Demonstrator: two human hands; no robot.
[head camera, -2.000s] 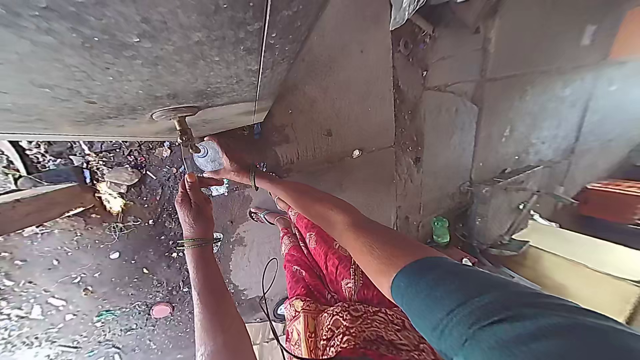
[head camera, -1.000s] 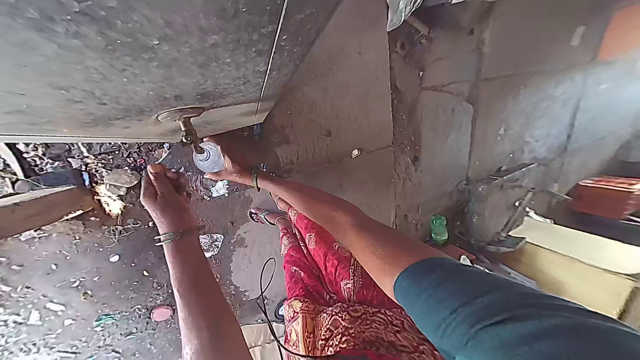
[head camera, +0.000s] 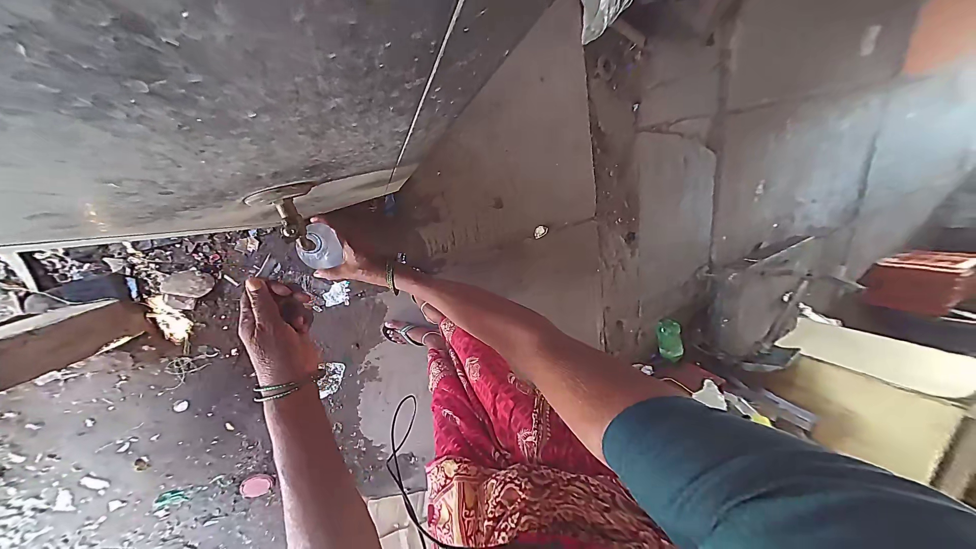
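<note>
A brass tap (head camera: 291, 221) sticks out from the side of a large grey tank or wall. Right under its spout, my right hand (head camera: 343, 255) grips a whitish, translucent round vessel (head camera: 319, 246), seen from above; it looks like a plastic bottle. Whether water runs into it cannot be made out. My left hand (head camera: 276, 324) is below and left of the tap, fingers curled, with a small pale object (head camera: 265, 267) at the thumb and fingertips. What that object is stays unclear. Thin bangles circle both wrists.
Stones and litter lie on the ground at left, beside a wooden beam (head camera: 69, 339). A sandalled foot (head camera: 408, 333) and red patterned cloth (head camera: 496, 412) are below me. At right are a green plastic bottle (head camera: 669, 340), a pale yellow box (head camera: 862, 404) and reddish bricks or tiles (head camera: 923, 282).
My left hand was up at the tap two seconds ago; it moved down and left, away from it. My right hand has stayed under the spout with the vessel.
</note>
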